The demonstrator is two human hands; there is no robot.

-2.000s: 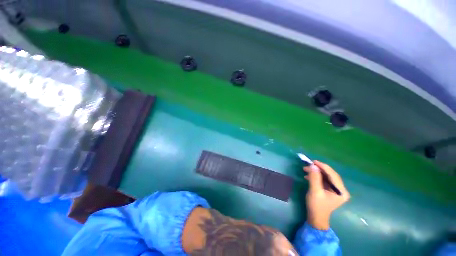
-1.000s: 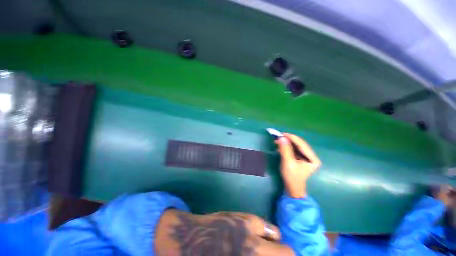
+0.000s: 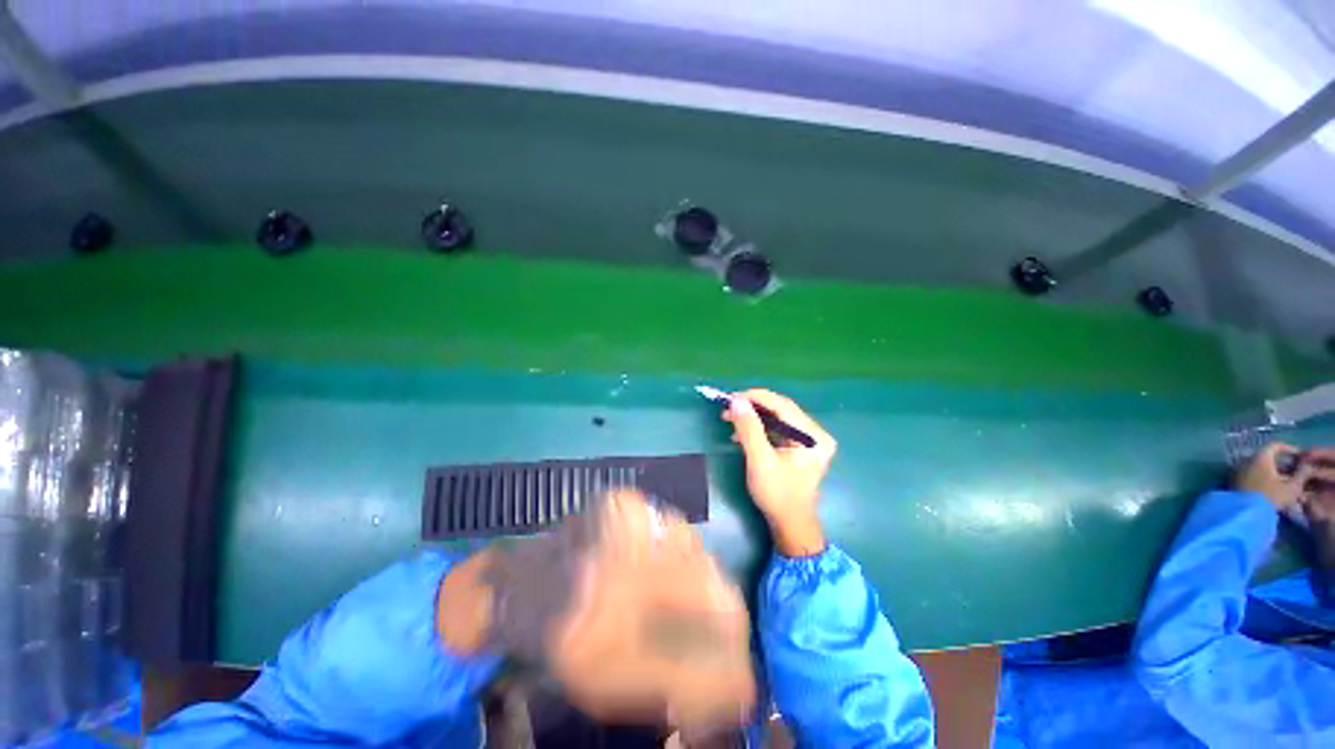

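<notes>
My right hand (image 3: 788, 471) holds dark tweezers (image 3: 788, 427) like a pen, their pale tips pointing left over the teal bench. My left hand (image 3: 659, 615) is blurred by motion, in front of the slotted black strip (image 3: 498, 499), and covers part of its lower edge. Whether my left hand holds anything cannot be told. The strip lies flat, with a row of narrow crosswise slots and a plain right end. A small black scrap (image 3: 599, 422) lies just beyond it.
Round black units (image 3: 447, 228) stand along the belt, with two dark discs (image 3: 696, 228) close together on clear patches. A thick black stack (image 3: 182, 505) and clear plastic trays (image 3: 59, 512) are at left. Another person's hands (image 3: 1281, 476) and blue sleeves are at right.
My left hand has lifted into fuller view and now overlaps the strip. My right hand still holds the tweezers. The view has turned, and the paired discs appear further left.
</notes>
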